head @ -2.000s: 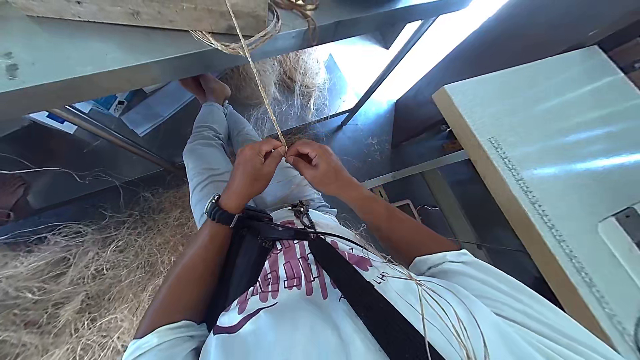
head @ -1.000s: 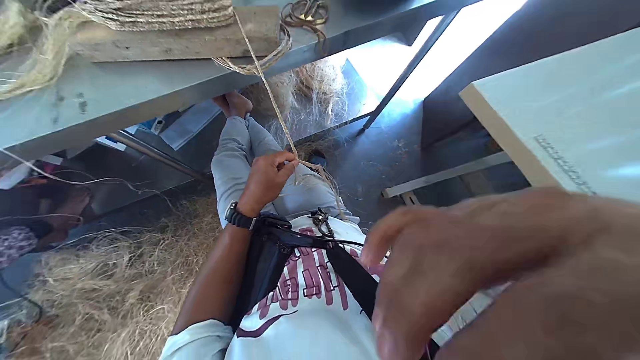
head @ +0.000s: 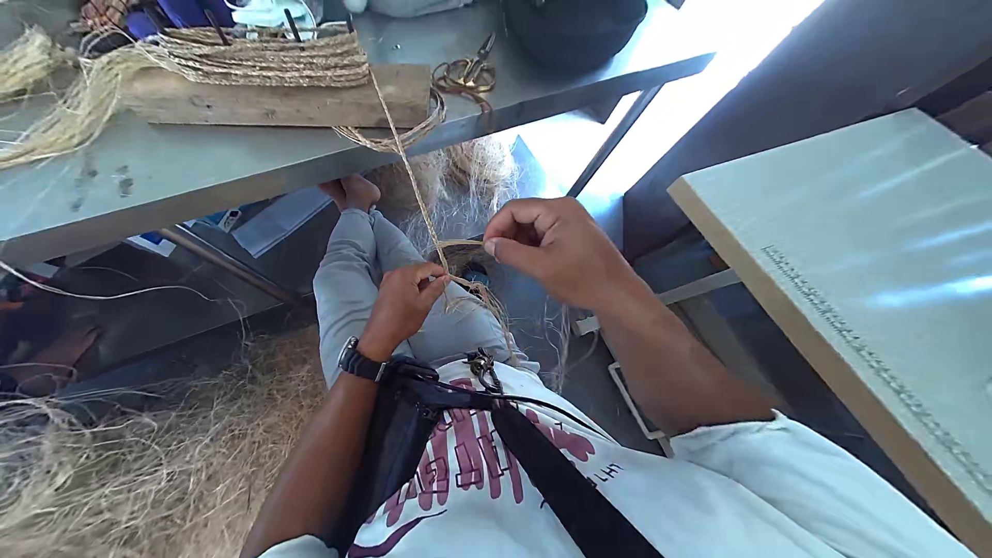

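A thin braided fibre cord (head: 409, 167) runs down from the wooden board (head: 279, 97), where thicker cord (head: 263, 58) is wound around metal pins. My left hand (head: 407, 302), with a watch on its wrist, pinches the cord's lower end between thumb and fingertips above my lap. Loose fibre strands (head: 490, 298) hang from that point over my thigh. To the right, my right hand (head: 546, 244) pinches one fibre strand, drawn sideways from the cord. A coil of thin cord (head: 395, 143) hangs at the table edge below the board.
Scissors with gold-coloured handles (head: 469, 75) lie on the grey table (head: 225, 159) beside the board. Piles of loose fibre (head: 178, 442) cover the floor at left. A pale tabletop (head: 845, 232) with a thick edge stands at right. Part of another person (head: 54, 353) shows at far left.
My right hand was by the left one, then came close to the camera at right, and is now beside the cord with a strand. My left hand still pinches the cord.
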